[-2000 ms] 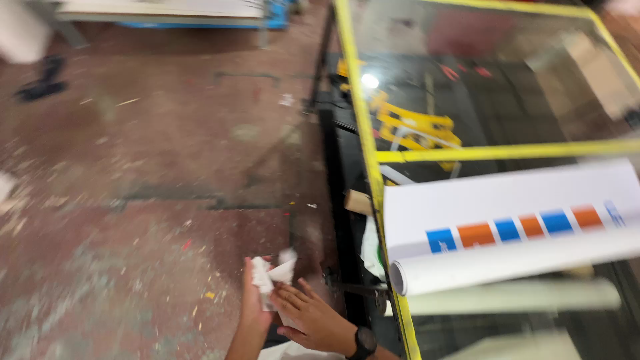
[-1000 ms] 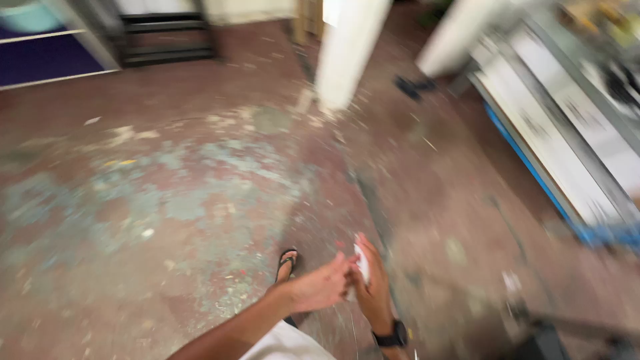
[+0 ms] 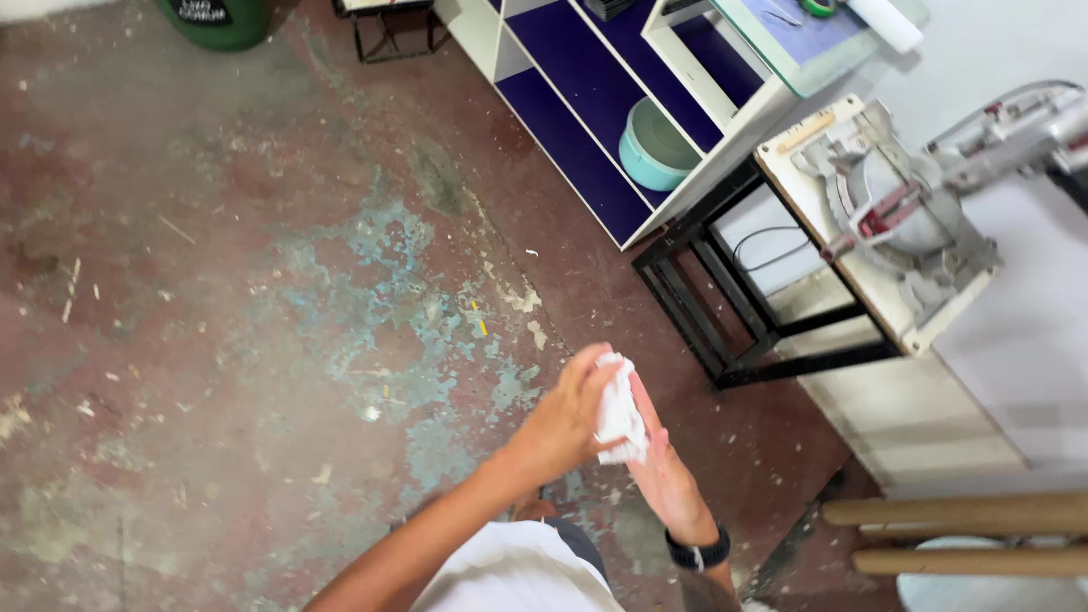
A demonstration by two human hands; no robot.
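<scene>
A crumpled white paper or cloth (image 3: 620,416) is pressed between my two hands, low in the middle of the head view. My left hand (image 3: 565,412) has its fingers bent over the left side of it. My right hand (image 3: 667,480) lies along its right side, palm turned inward, with a black watch (image 3: 699,548) on the wrist. Part of the white piece is hidden behind the left fingers.
A miter saw (image 3: 901,204) stands on a black-framed stand (image 3: 748,340) at the right. Beside it is a white shelf unit with dark blue shelves (image 3: 578,110) holding a light blue bucket (image 3: 650,157). A green bin (image 3: 221,25) stands top left; cardboard tubes (image 3: 960,512) lie lower right.
The view has swung far, from the yellow-edged glass table across the floor to the shelves and saw. The white piece stays between my hands.
</scene>
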